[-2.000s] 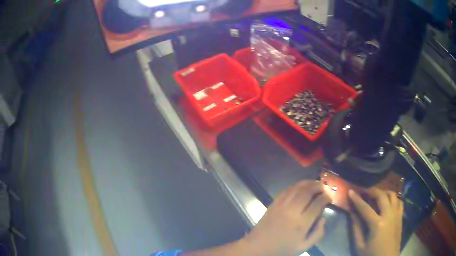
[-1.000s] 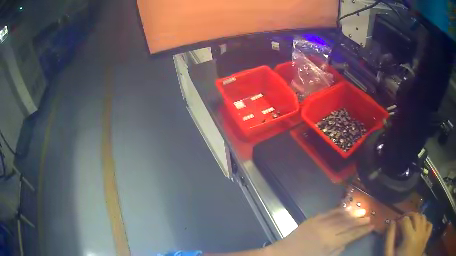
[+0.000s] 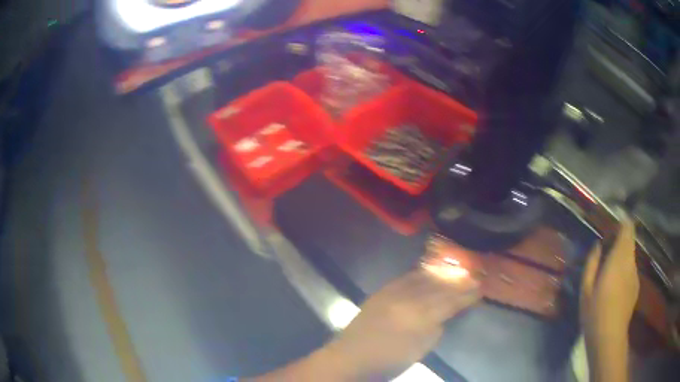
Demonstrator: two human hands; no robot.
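Note:
The copper plate (image 3: pixel 511 282) lies on the black mat (image 3: pixel 328 220) under the black microscope (image 3: pixel 496 201), with a bright light spot at its left end. Another copper-coloured piece (image 3: pixel 540 250) shows just behind it. My left hand (image 3: pixel 414 310) is at the plate's left end, its fingertips at the front edge; blur hides whether it grips the plate. My right hand (image 3: pixel 613 287) is off the plate, to its right, with fingers pointing up and away. Whether it holds anything cannot be told. The picture is blurred.
A red bin of small metal pieces (image 3: pixel 440 123) stands behind the mat. A red bin with white labels (image 3: pixel 231 142) is left of it. A clear plastic bag (image 3: pixel 347 74) lies behind them. A monitor (image 3: pixel 279 26) is at the top. Copper-coloured material (image 3: pixel 652 302) shows at far right.
My right hand has left the plate and moved to the right. My left hand stays at the plate's left end. The camera view has shifted, and the monitor shows a bright white shape instead of plain orange.

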